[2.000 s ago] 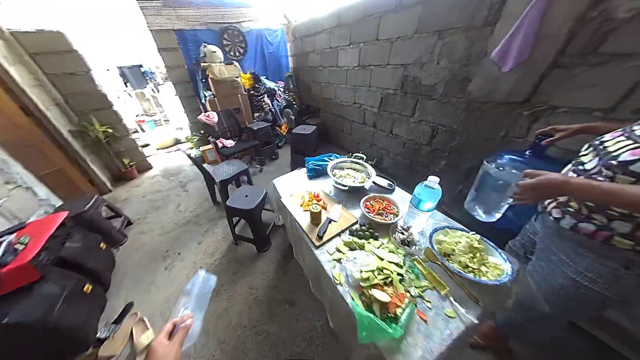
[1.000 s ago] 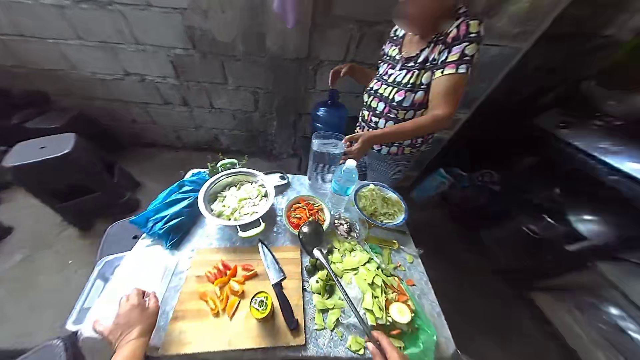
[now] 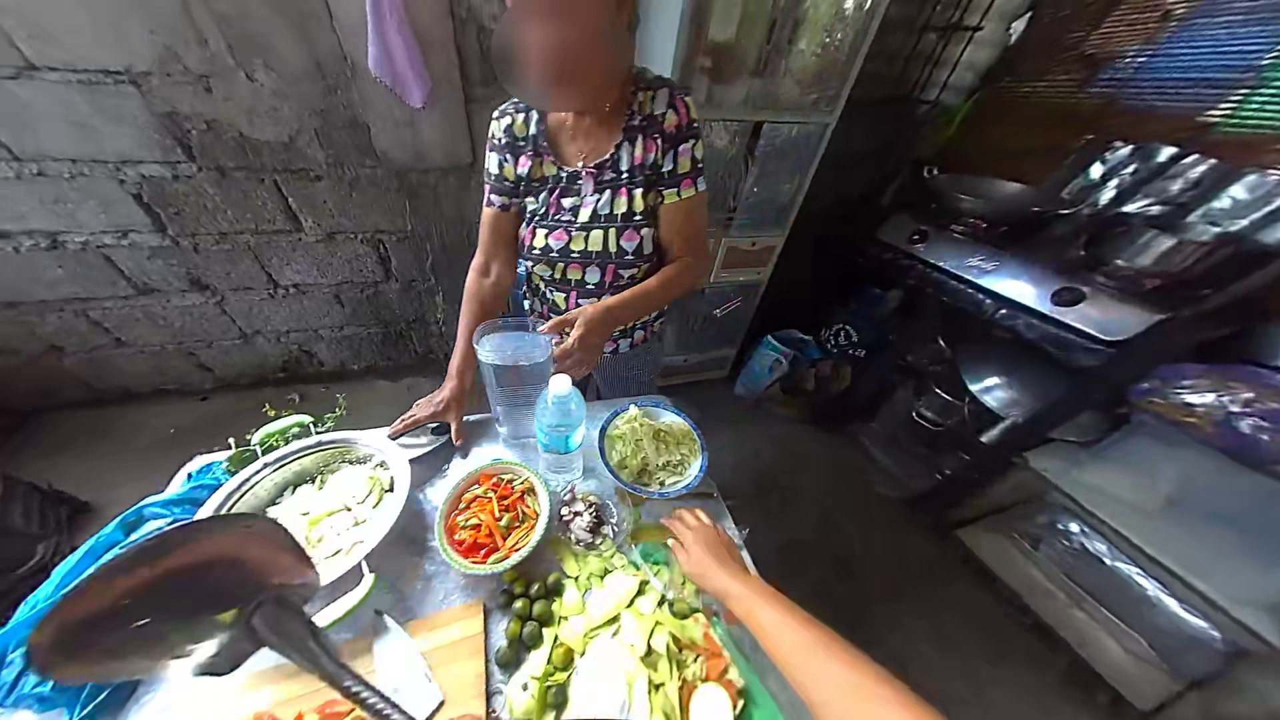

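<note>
A large dark ladle looms close at the lower left; its handle runs out of the bottom edge, and no hand shows on it. My left hand is outside the frame. Coming from the lower right, my right hand is over the table, its fingertips at a yellowish-green object beside the vegetable peelings; whether it grips anything is unclear. Near it are a bowl of chopped purplish pieces, a blue-rimmed bowl of shredded greens and a bowl of red and orange strips.
Across the table a person holds a clear pitcher beside a water bottle. At left are a colander of sliced vegetables, a cutting board, a knife and green citrus fruits. A stove stands at right.
The view has swung right. The ladle, in my right hand one second ago, is now at the lower left. My right hand is off it and at the far side of the peelings.
</note>
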